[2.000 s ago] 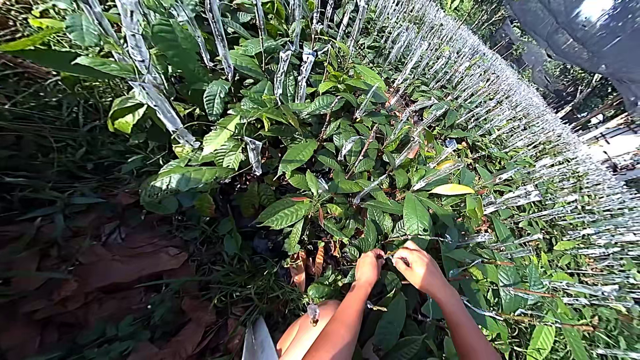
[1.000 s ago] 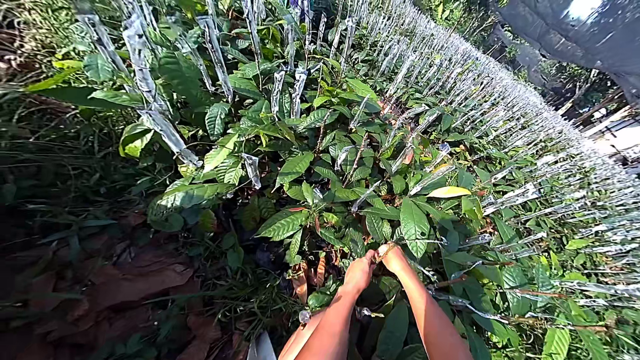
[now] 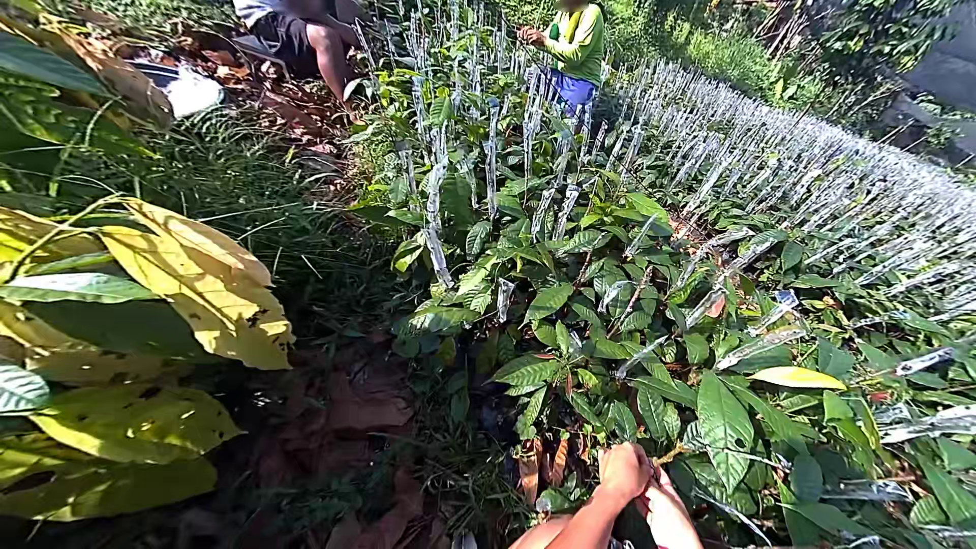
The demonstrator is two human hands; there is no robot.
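My left hand [image 3: 625, 470] and my right hand [image 3: 662, 499] are close together at the lower middle, low among the leafy seedlings. The fingers meet around something small that they mostly hide, by a thin stem [image 3: 671, 455] just right of the left hand. Whether either hand grips that stem cannot be told. A large green leaf [image 3: 723, 427] hangs to the right of my hands, and brown dry leaves [image 3: 530, 469] lie to their left. Many seedlings around bear clear plastic sleeves [image 3: 436, 221] on upright stems.
A person in a yellow-green shirt [image 3: 581, 47] stands among the plants at the back. Another person in dark shorts [image 3: 286, 42] sits at the upper left, near a white bag [image 3: 192, 91]. Large yellow leaves [image 3: 183, 267] hang at left; dry leaves [image 3: 366, 404] cover the ground.
The view has swung left and up, bringing in two people and the yellow leaves. My hands remain close together among the seedlings.
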